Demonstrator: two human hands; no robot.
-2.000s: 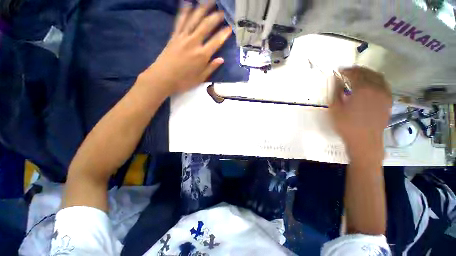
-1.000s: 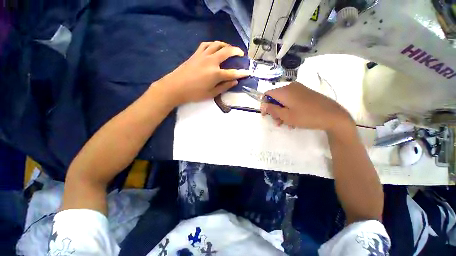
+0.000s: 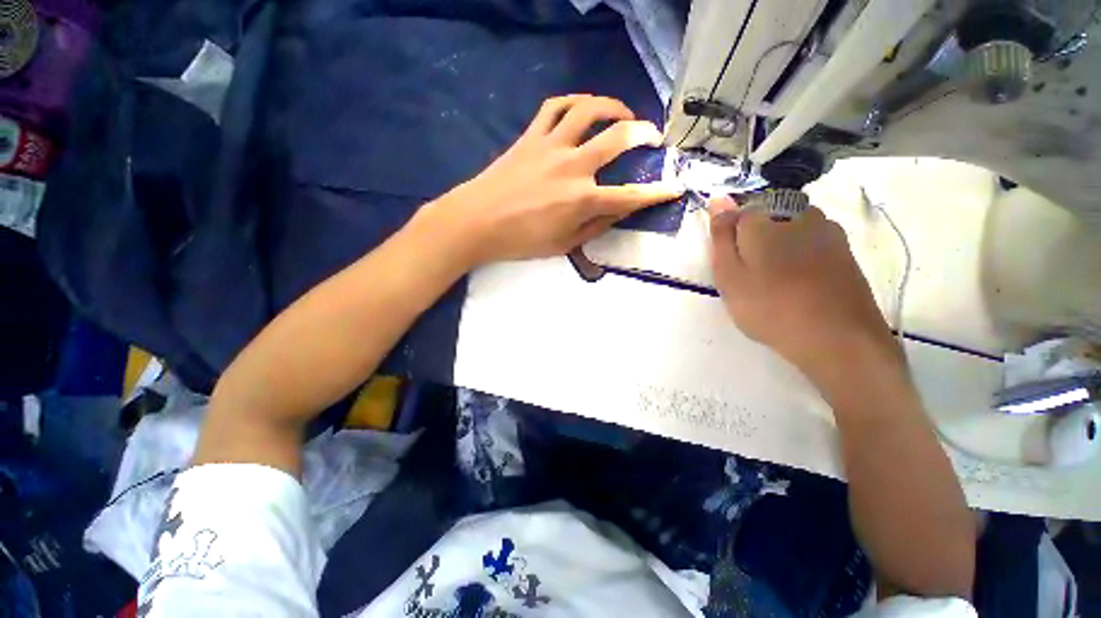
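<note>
The dark navy cloth point(image 3: 362, 133) lies heaped over the left of the white machine table, its edge reaching the presser foot point(image 3: 722, 175). My left hand point(image 3: 543, 187) rests flat on the cloth just left of the foot, thumb and fingers spread around a patch of navy. My right hand point(image 3: 797, 272) is curled at the right of the foot, its fingertips close to the cloth edge. A small metal tip, likely of the snips point(image 3: 697, 199), shows at those fingertips; the handles are hidden in the hand.
The cream-white machine head with a knurled knob point(image 3: 1000, 66) stands at the upper right. A pale thread point(image 3: 903, 260) curves over the table. A silver metal tool point(image 3: 1044, 396) and a white disc point(image 3: 1072, 435) lie far right. A purple object point(image 3: 48, 54) is upper left.
The right hand came from the right of the table to the presser foot with the snips. The left hand moved down and closer to the foot. The view has shifted left.
</note>
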